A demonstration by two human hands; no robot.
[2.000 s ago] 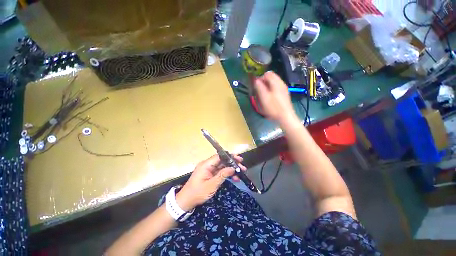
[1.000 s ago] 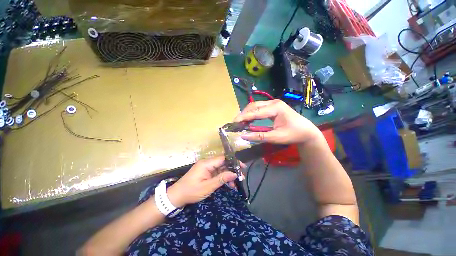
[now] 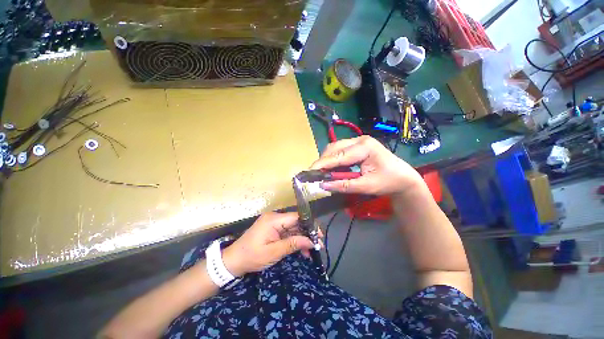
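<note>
My left hand (image 3: 275,240) is closed around the soldering iron (image 3: 304,210), whose silver front points up and away from me, over the near edge of the work board. My right hand (image 3: 367,167) holds red-handled nippers (image 3: 318,176). The nippers' dark jaws are at the iron's tip; whether they grip it is too small to tell. A second red-handled tool (image 3: 336,124) lies on the green bench beyond my right hand. On the tan board (image 3: 225,139) lie wired round components (image 3: 40,149) at the left, and one separate wired disc (image 3: 91,144).
The cardboard-covered fan box (image 3: 205,65) stands at the board's back. At the right are a yellow tin (image 3: 342,80), the soldering station (image 3: 379,99), a solder spool (image 3: 405,55) and an open carton (image 3: 471,99). Blue bins (image 3: 523,189) and a red stool (image 3: 375,205) are beyond the bench edge.
My right hand has come from beside the yellow tin to the iron's tip, now holding the nippers. My left hand still holds the iron, now more upright. The camera view has shifted.
</note>
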